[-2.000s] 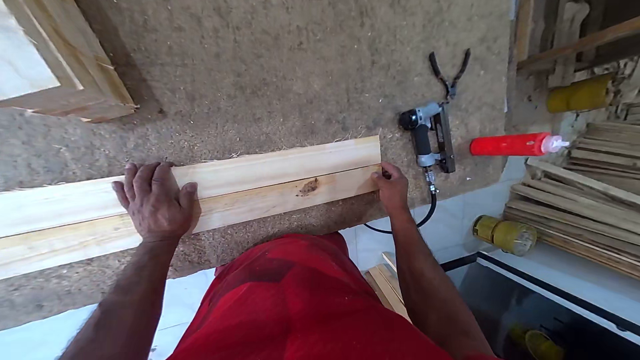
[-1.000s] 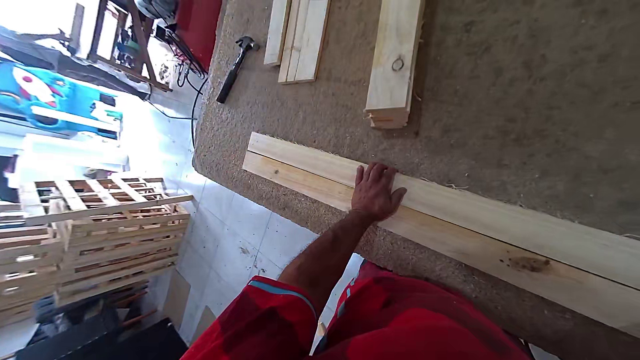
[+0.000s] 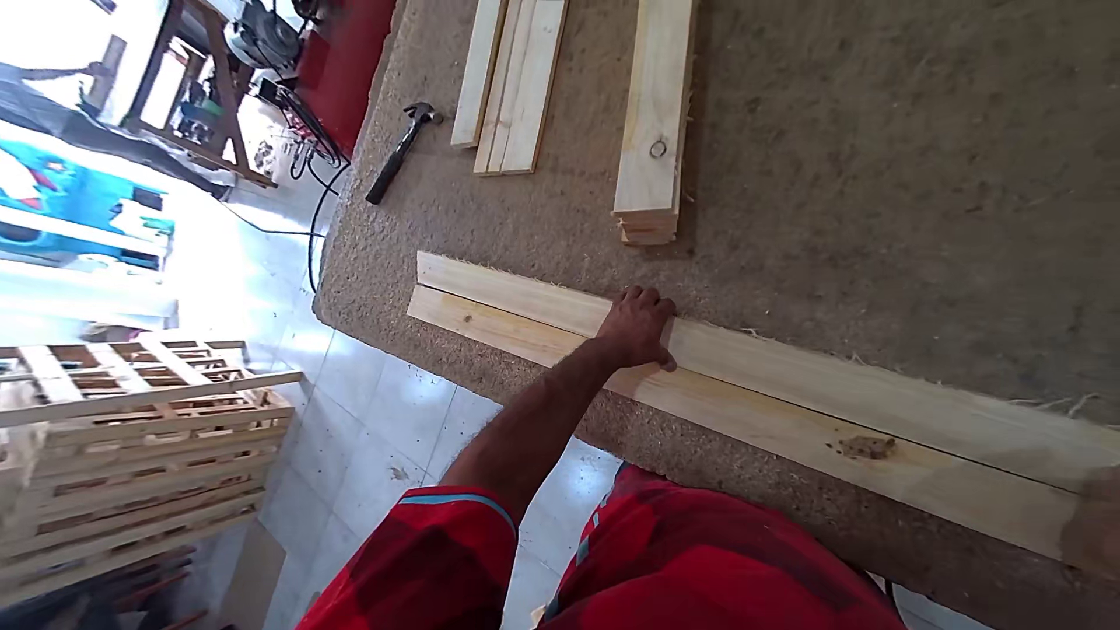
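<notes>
Two long pale wooden boards (image 3: 787,385) lie side by side along the near edge of the worktable, a thin seam between them. Across them rests my left hand (image 3: 639,326), its fingers curled over the far edge and its thumb on the nearer board. The nearer board has a dark knot. At the right frame edge, a blurred, cut-off part of my right hand (image 3: 1094,525) is over the boards; its fingers cannot be made out.
Beyond the boards, a stack of planks (image 3: 652,114) and some shorter slats (image 3: 525,87) lie on the worktable (image 3: 831,175). A claw hammer (image 3: 402,153) lies near its left edge. Wooden pallets (image 3: 157,455) are stacked on the tiled floor, lower left. A black cable (image 3: 313,254) hangs beside the table corner.
The view has swung far to the left, bringing in the hammer and pallets; the nail gun and red bottle have left it. My left hand stays on the boards.
</notes>
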